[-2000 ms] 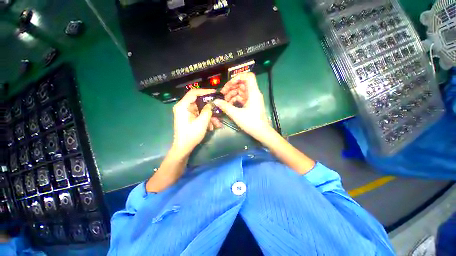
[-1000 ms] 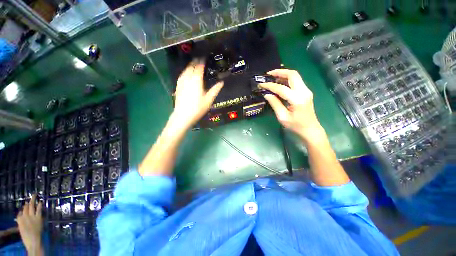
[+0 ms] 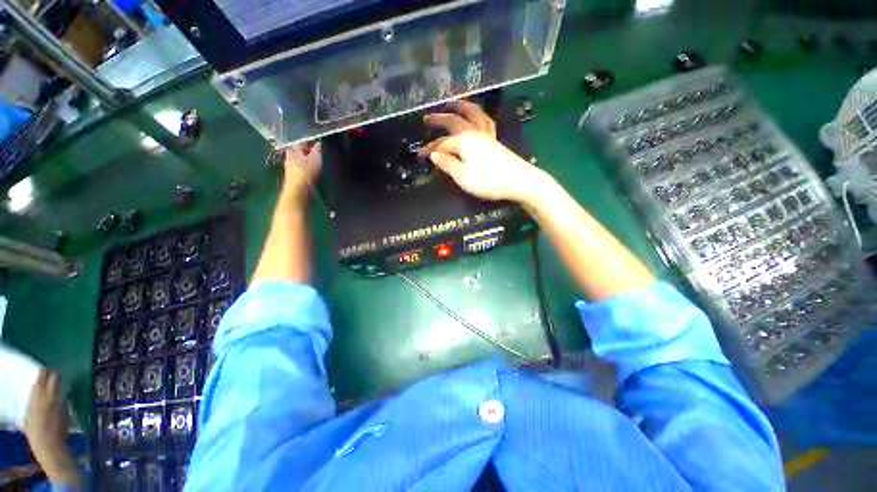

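The bench fixture machine (image 3: pixel 385 216) is a black box with white lettering and red lit digits on its front edge. My right hand (image 3: pixel 473 159) reaches over its top, fingers bent at the metallic and black fixture nest (image 3: pixel 413 171). Whether the fingers hold a module is hidden. My left hand (image 3: pixel 303 163) is at the machine's left side, beside the lower left corner of the clear guard (image 3: pixel 404 88). Its fingertips are partly hidden, and I cannot tell whether it holds anything.
A black tray (image 3: pixel 219 252) of modules lies left, a clear tray (image 3: pixel 639 207) of small parts right. Loose modules (image 3: pixel 598 81) stand on the green bench. A white fan (image 3: pixel 859 125) is far right. Another person's hand (image 3: pixel 48 423) is lower left. A thin wire (image 3: pixel 452 312) runs from the machine's front.
My right hand has moved left onto the nest; the module it held is no longer visible. My left hand has left the nest area for the machine's left side. More of the guard shows.
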